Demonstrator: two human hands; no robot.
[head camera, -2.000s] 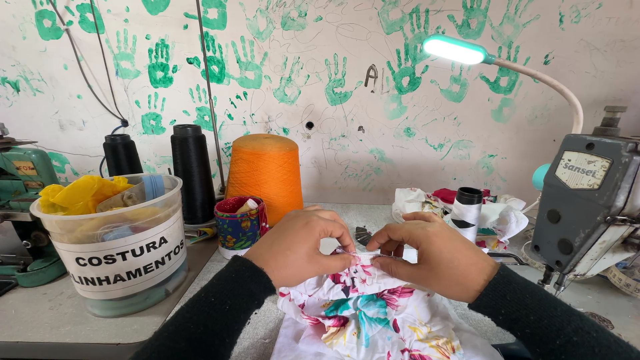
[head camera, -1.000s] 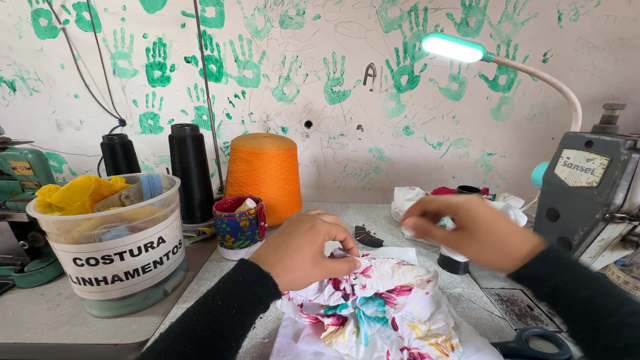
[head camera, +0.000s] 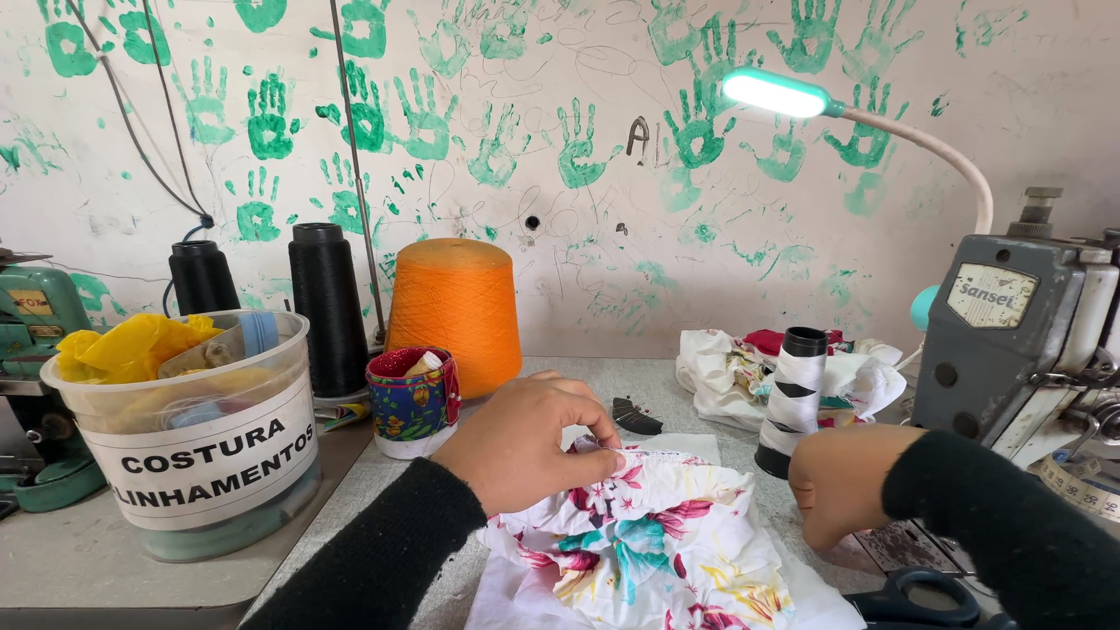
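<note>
My left hand (head camera: 547, 437) pinches the top edge of a white floral-print fabric piece (head camera: 656, 542) between thumb and fingers. The gathered piece lies on plain white cloth (head camera: 507, 582) at the front of the table. My right hand (head camera: 840, 481) is off the fabric, low beside a black cone wound with white tape (head camera: 792, 394); its fingers curl down and their tips are hidden, so I cannot tell what they hold. Scissors with dark handles (head camera: 927, 595) lie just below that hand. A dark pincushion-like piece with pins (head camera: 636, 416) sits behind the fabric.
Left stand a labelled plastic tub (head camera: 197, 472), black thread cones (head camera: 324, 306), an orange thread cone (head camera: 455, 315) and a small fabric-covered container (head camera: 413, 398). More floral fabric (head camera: 726, 376) lies at the back right. A grey sewing machine (head camera: 1006, 332) and tape measure (head camera: 1081, 486) are at right, under a lit lamp (head camera: 779, 92).
Two seconds ago both hands were at the fabric's top edge. My right hand has let go and moved right, then down beside the taped cone. My left hand keeps its pinch.
</note>
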